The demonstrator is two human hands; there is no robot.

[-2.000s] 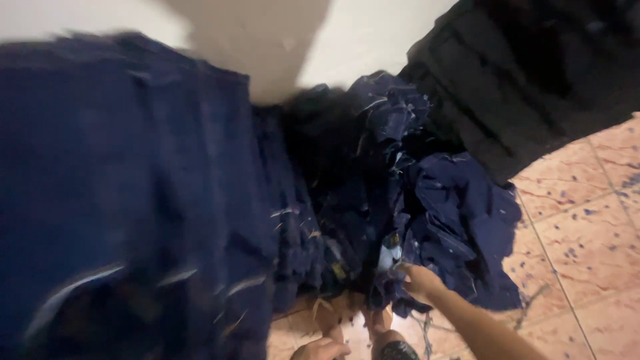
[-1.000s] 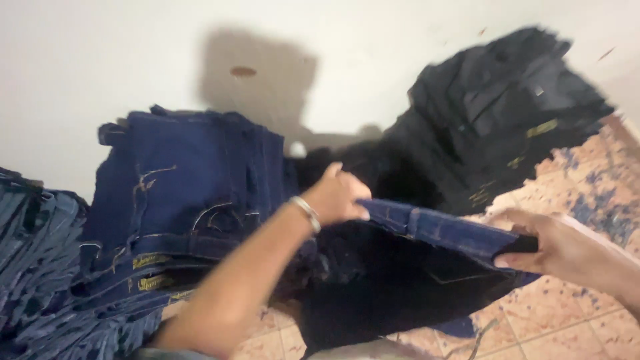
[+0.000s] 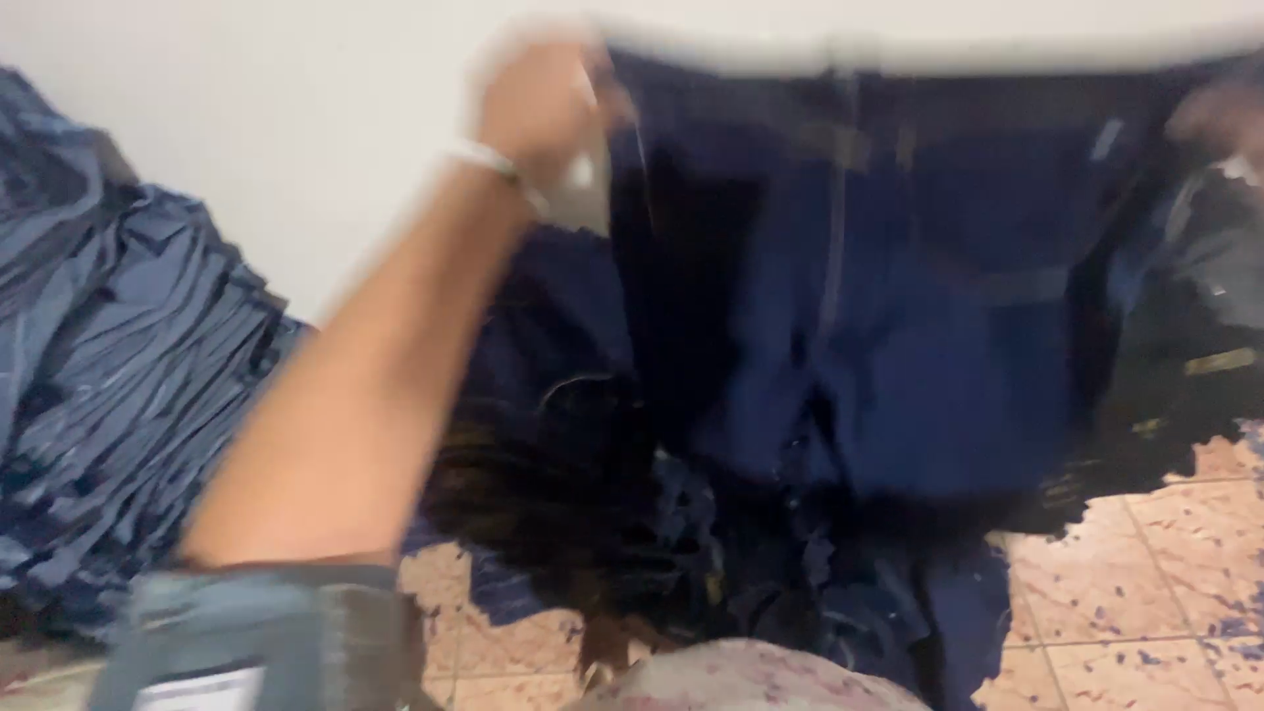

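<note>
A pair of dark blue denim trousers [image 3: 889, 296] hangs spread out by its waistband in front of me. My left hand [image 3: 548, 99], with a pale bracelet at the wrist, grips one end of the waistband, blurred by motion. At the right edge of the view my right hand [image 3: 1220, 118] holds the opposite end, partly cut off and blurred. Behind and below the held trousers lies a heap of dark blue denim garments [image 3: 553, 306], partly hidden by them.
A pile of grey-blue garments [image 3: 128, 395] rises at the left. Black garments [image 3: 1185, 316] are stacked at the right. A pale wall [image 3: 247, 118] stands behind. Blue scraps lie scattered on the tiled floor [image 3: 1106, 583].
Both hands have raised the trousers by the waistband and drawn them out wide; one second ago the waistband was lower, with the hands closer together. Two seconds ago a hand was low at the heap.
</note>
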